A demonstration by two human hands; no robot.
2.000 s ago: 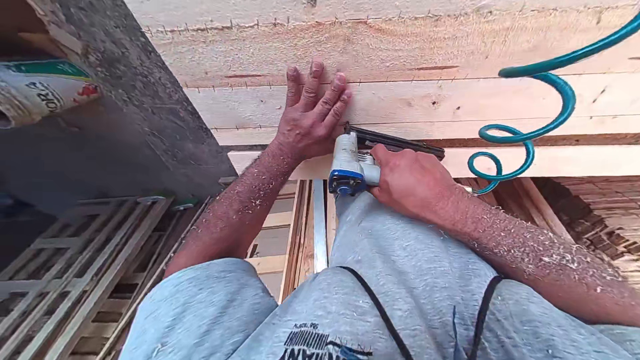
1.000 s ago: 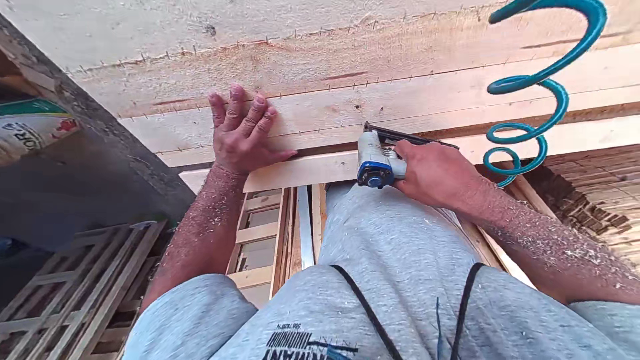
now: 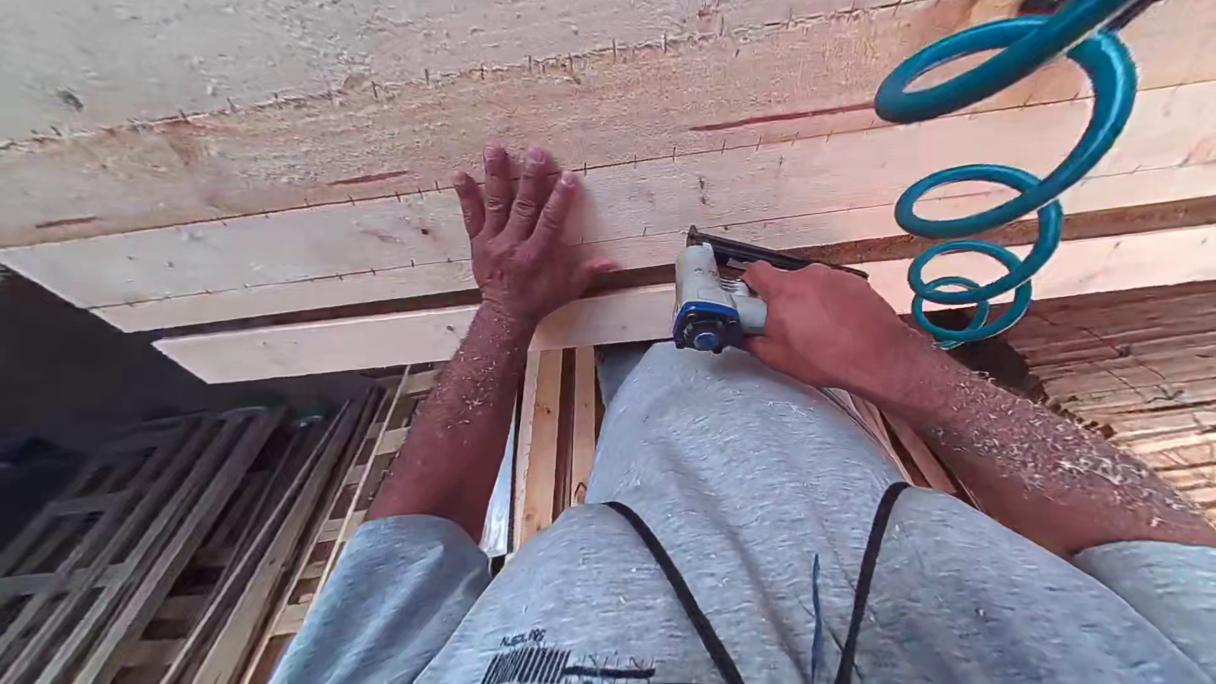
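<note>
My left hand (image 3: pixel 522 233) lies flat with fingers spread on the pale wooden boards (image 3: pixel 351 242), its thumb pointing right near the gap before the front board. My right hand (image 3: pixel 826 323) grips a pneumatic stapler or nailer (image 3: pixel 708 294) by its handle. The tool has a light body, a blue-rimmed cap and a black magazine. Its nose rests at or just above the boards' lower edge; contact cannot be told. Rows of small staples or nails run along the board seams. The narrow front board (image 3: pixel 380 344) lies nearest my body, with a dark gap behind it.
A coiled teal air hose (image 3: pixel 1054 214) hangs over the boards at the right. Slatted wooden frames (image 3: pixel 171 532) stand at the lower left. Stacked thin wood (image 3: pixel 1130 361) is at the right. Upright boards (image 3: pixel 541 437) stand below the work, close to my body.
My left hand has moved left along the boards, away from the tool, since the earliest frame. The can at the left has left the view, which has shifted. My right hand still holds the tool.
</note>
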